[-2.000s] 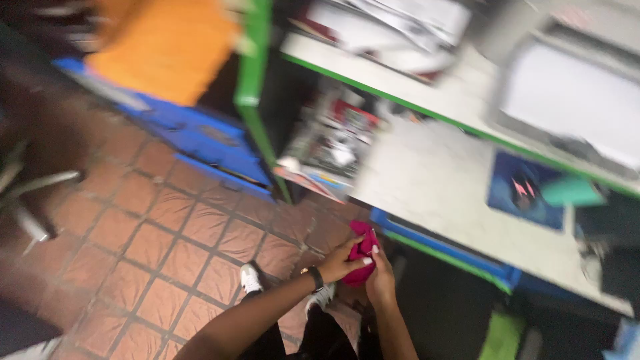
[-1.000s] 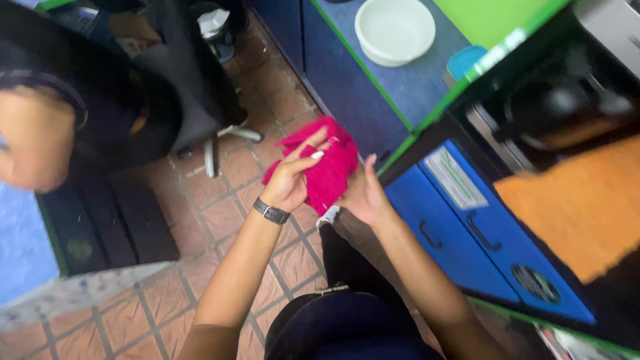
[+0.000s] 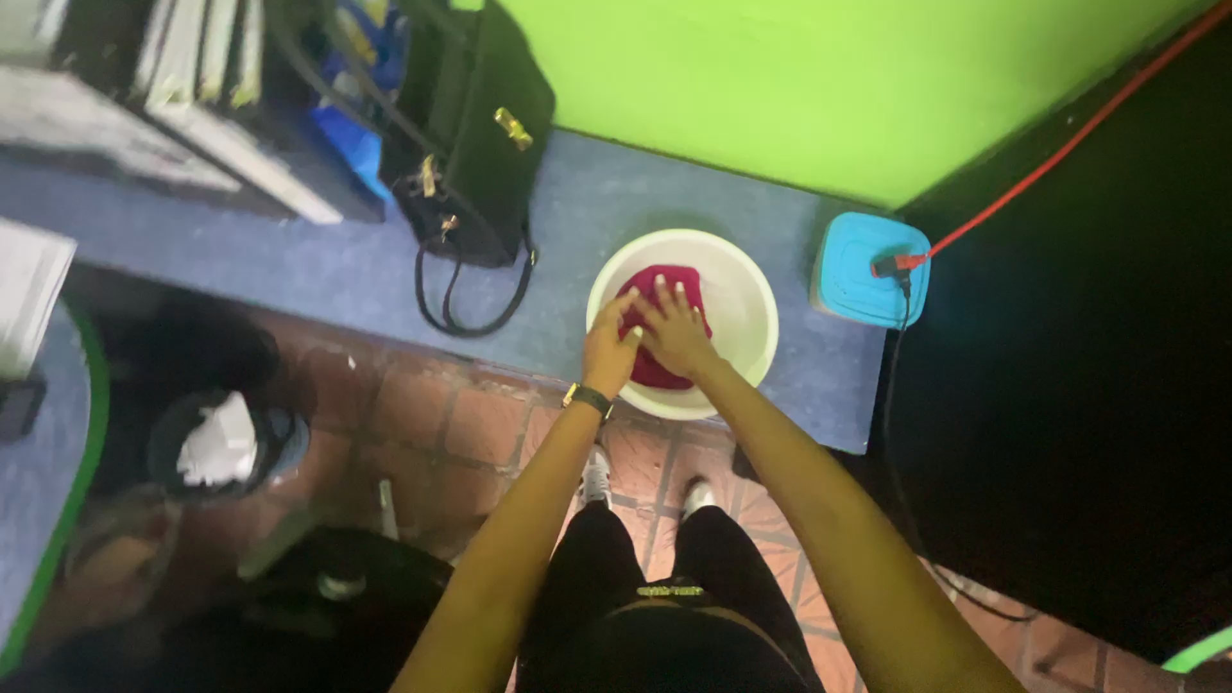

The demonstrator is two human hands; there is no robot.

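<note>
A crumpled magenta cloth (image 3: 664, 371) lies in a round white plastic basin (image 3: 746, 318) on the blue counter. My left hand (image 3: 611, 346), with a dark watch band at its wrist, rests on the cloth's left edge, fingers partly bent. Beside it my right hand (image 3: 674, 332) lies on top of the cloth with its fingers spread. Both hands touch the cloth; whether the left fingers pinch it I cannot tell.
Left of the basin stands a black handbag (image 3: 481, 144), its strap looped on the counter, beside binders (image 3: 207, 58). To the right is a blue-lidded container (image 3: 866, 260) with a red cord's plug on it. A bin with paper (image 3: 221, 443) stands lower left.
The magenta cloth was held up between my hands over the floor; now it is in the white basin with both hands on it. The view has swung to the counter.
</note>
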